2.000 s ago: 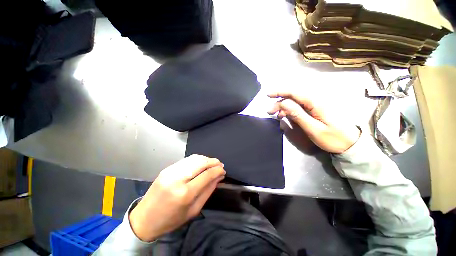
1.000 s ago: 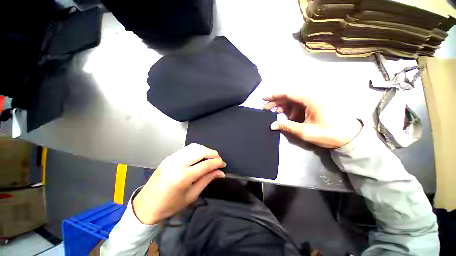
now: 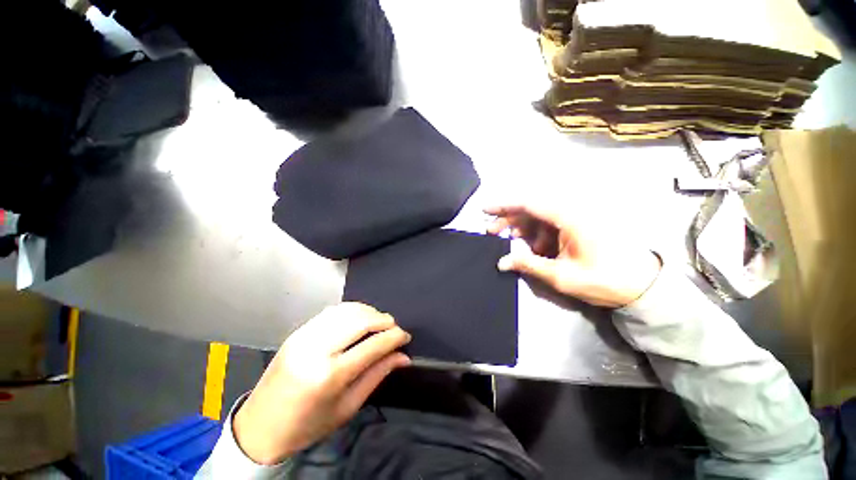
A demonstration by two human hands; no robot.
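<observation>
A near pile of flat black cut panels (image 3: pixel 441 295) lies at the table's front edge. A many-sided far pile of black panels (image 3: pixel 375 183) lies just beyond, touching it. My left hand (image 3: pixel 324 380) grips the near pile's lower left edge, fingertips on top; its thumb is partly hidden. My right hand (image 3: pixel 573 258) is at the near pile's upper right corner, thumb tip on the edge and index finger stretched just beyond it. Whether it pinches any panel is unclear.
A tall black stack (image 3: pixel 310 56) stands at back left, with black bundles (image 3: pixel 141 98) farther left. Notched cardboard (image 3: pixel 685 80) is at back right. A tied grey-white strap (image 3: pixel 737 234) and brown sheet (image 3: pixel 821 253) lie right. A blue crate (image 3: pixel 164 450) is on the floor.
My right hand's thumb has come onto the near pile's corner from beside it. My left hand keeps its place on the pile. The camera view has shifted slightly.
</observation>
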